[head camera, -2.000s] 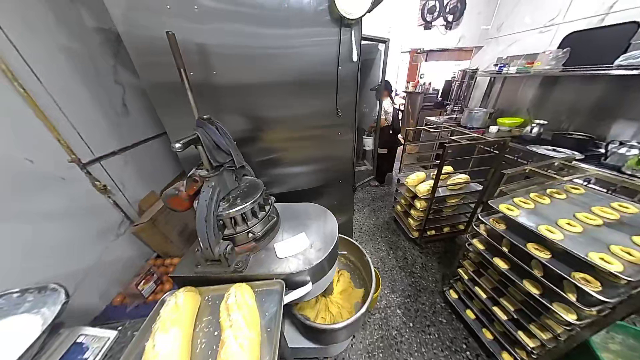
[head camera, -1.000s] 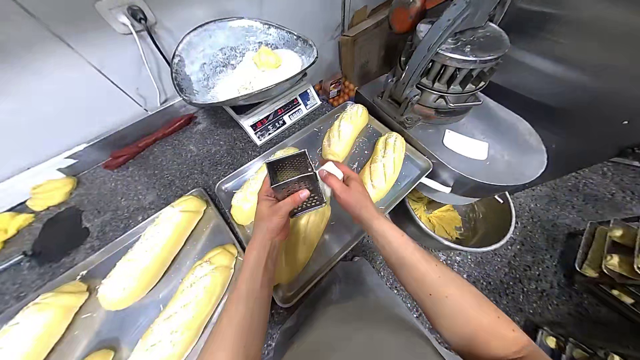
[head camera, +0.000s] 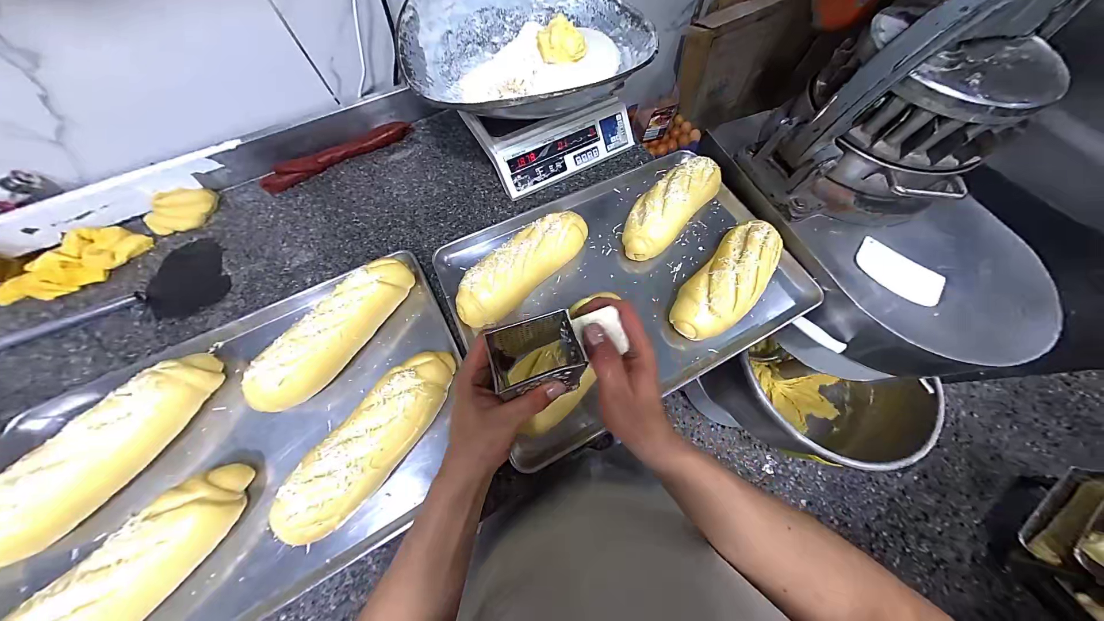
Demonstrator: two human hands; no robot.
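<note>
My left hand point(head camera: 496, 405) grips a small metal box grater point(head camera: 536, 352), its hollow inside turned up toward me. My right hand point(head camera: 628, 379) holds a white block that looks like cheese point(head camera: 601, 328) against the grater's right side. Both hands are over a metal baking tray point(head camera: 595, 272). A dough loaf point(head camera: 561, 412) lies beneath them, partly hidden. Three scored loaves on that tray, such as the right one point(head camera: 727, 279), bear white shreds. More shred-topped loaves point(head camera: 366, 448) lie on the left tray point(head camera: 431, 500).
Behind the trays, a digital scale point(head camera: 552, 147) carries a metal pan point(head camera: 517, 95) of white powder with a yellow lump. At right stand a dough-dividing machine point(head camera: 940, 112) and a metal bowl point(head camera: 888, 431) with yellow dough. A black spatula point(head camera: 188, 278) and dough pieces point(head camera: 86, 259) lie at left.
The grater has tilted so its hollow inside shows, and the white block is now against its side. Two seconds ago the view faced the room and neither hand showed.
</note>
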